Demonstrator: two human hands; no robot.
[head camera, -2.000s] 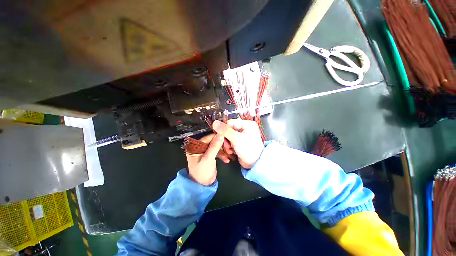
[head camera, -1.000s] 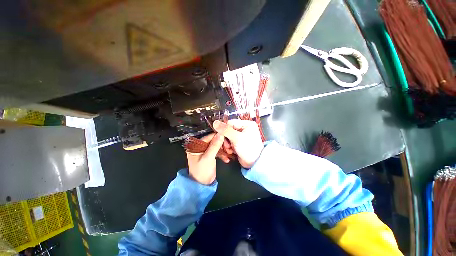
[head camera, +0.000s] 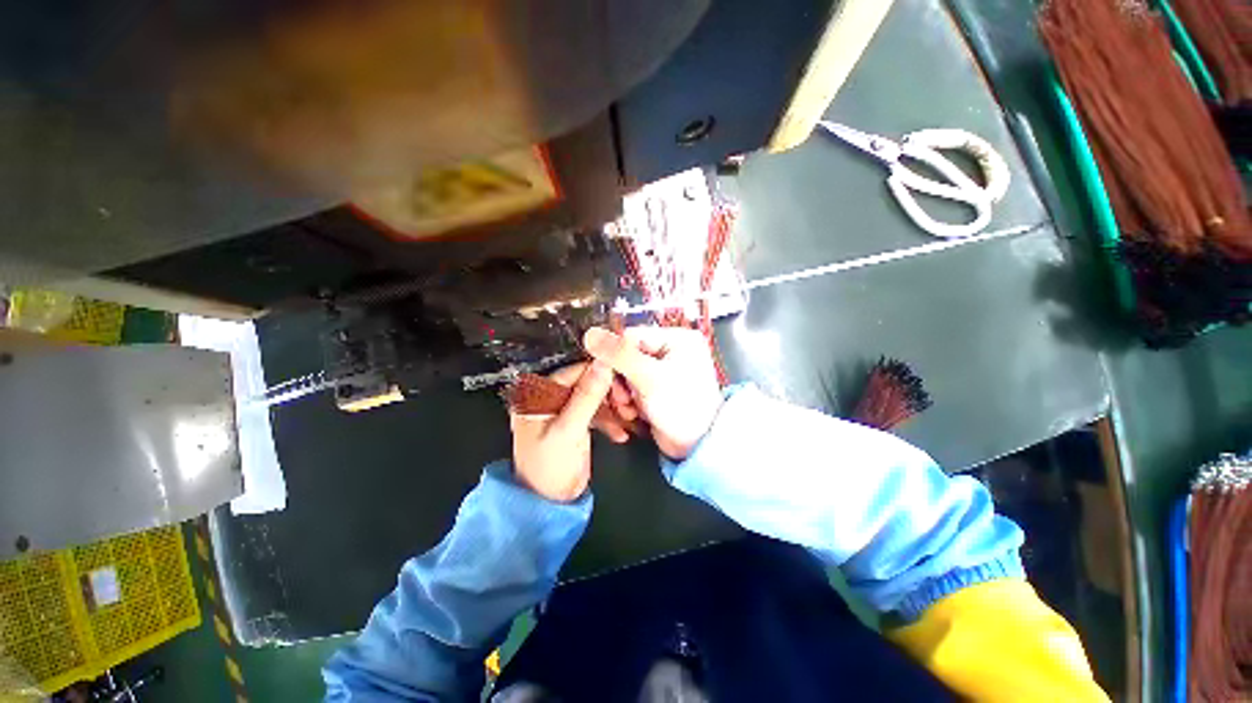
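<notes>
My left hand (head camera: 556, 442) is closed around a bundle of reddish-brown lead wires (head camera: 538, 396), their ends fanning out to the left. My right hand (head camera: 666, 387) touches it, thumb and finger pinched at wire ends by the crimping applicator (head camera: 549, 310); how many wires it pinches cannot be told. The dark crimping machine (head camera: 453, 83) hangs above and hides part of the applicator. More reddish-brown wires (head camera: 717, 247) lie on a pale plate just beyond my right hand. A small wire bundle with dark tips (head camera: 890, 396) lies right of my right forearm.
White-handled scissors (head camera: 947, 181) lie on the bench at upper right. A terminal strip (head camera: 295, 389) runs left of the applicator over white paper (head camera: 254, 453). A grey metal plate (head camera: 117, 440) and yellow crate (head camera: 144, 597) are at left. Long brown wires (head camera: 1146, 131) fill trays at right.
The warning triangle area on the machine looks lower and differently tilted than before. My hands have stayed in nearly the same place, still holding the wires.
</notes>
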